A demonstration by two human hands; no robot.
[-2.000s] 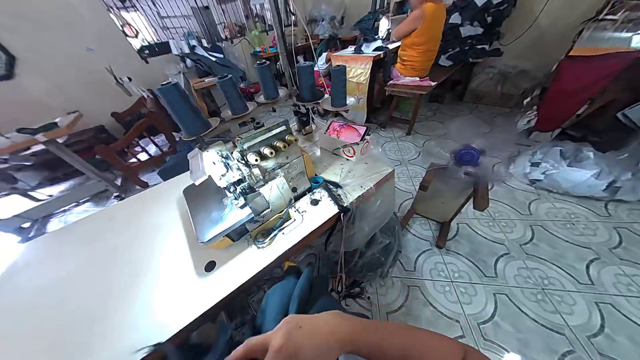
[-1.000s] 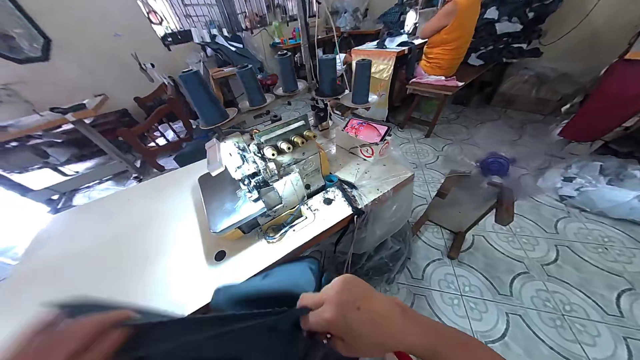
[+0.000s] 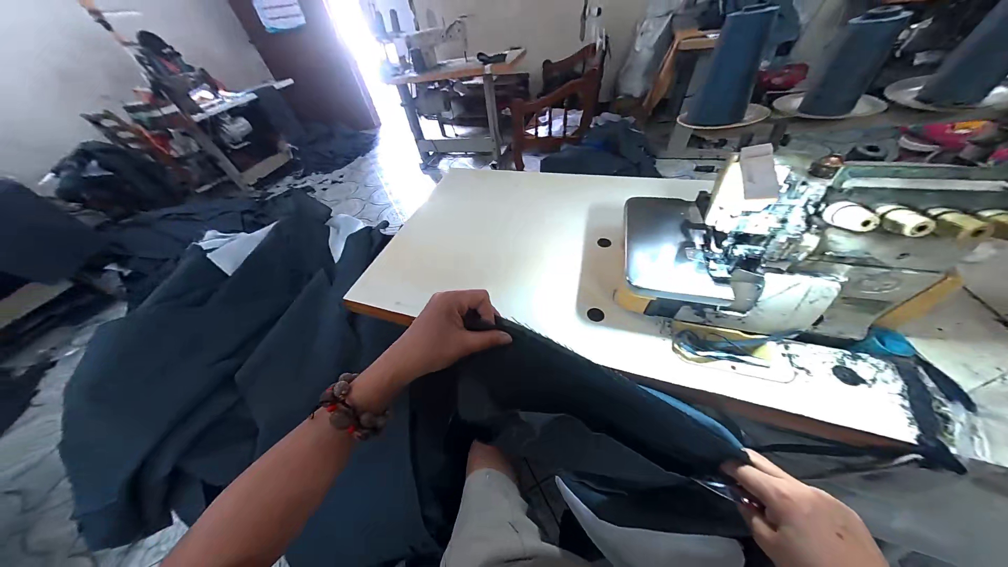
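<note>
My left hand [image 3: 453, 335], with a beaded bracelet at the wrist, pinches one end of a dark blue fabric piece [image 3: 583, 386] by the front edge of the white table. At lower right my right hand [image 3: 787, 504] grips the other end, and the edge is stretched between them. Something small and metallic, perhaps scissors or snips [image 3: 724, 490], shows at the right fingers, partly hidden. Beyond the hands an overlock sewing machine [image 3: 756, 244] stands on the white table [image 3: 504, 228]. Its metal plate bears no fabric.
A large heap of dark blue fabric [image 3: 213, 362] lies left of the table. Thread cones [image 3: 728, 67] stand behind the machine. A wooden chair [image 3: 559, 106] and another sewing table [image 3: 457, 71] are farther back. Black cords and strips [image 3: 929, 409] hang at the table's right front edge.
The view has swung far left, bringing the fabric heap into sight. My left hand, blurred over the cloth one second ago, now pinches its edge, and the fabric is stretched out.
</note>
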